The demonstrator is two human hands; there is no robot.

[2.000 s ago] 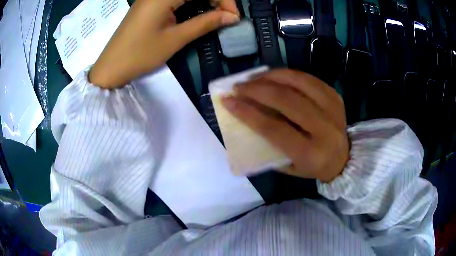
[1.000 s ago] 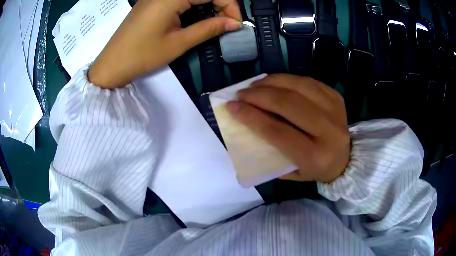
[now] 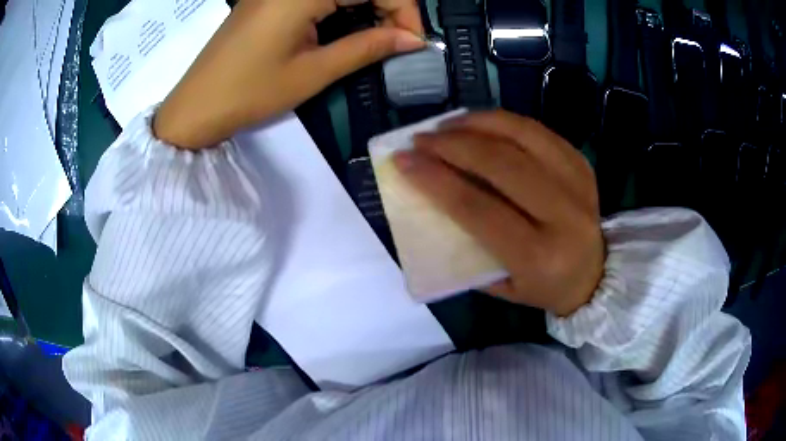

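A smartwatch with a grey lettered film [image 3: 417, 77] over its face lies at upper centre. My left hand [image 3: 297, 69] reaches in from the left, cut off by the top edge. Its thumb and a finger pinch at the film's upper edge; what lies between the tips is mostly hidden. My right hand [image 3: 526, 211] holds a cream and white card [image 3: 431, 245], slightly blurred, just below that watch. The card partly covers another watch with pale lettering on its face [image 3: 365, 191]. A long white paper strip [image 3: 332, 267] lies under my left forearm.
Rows of black smartwatches [image 3: 520, 34] with straps lie on the dark green mat from the centre to the right. Printed paper [image 3: 151, 43] lies at upper left. More white sheets [image 3: 30, 146] and a shiny crinkled clear edge [image 3: 72, 129] are at far left.
Over the last second, my right hand and the card have moved up slightly. My left hand keeps its pinch at the film's top edge. The watches appear shifted slightly right in view.
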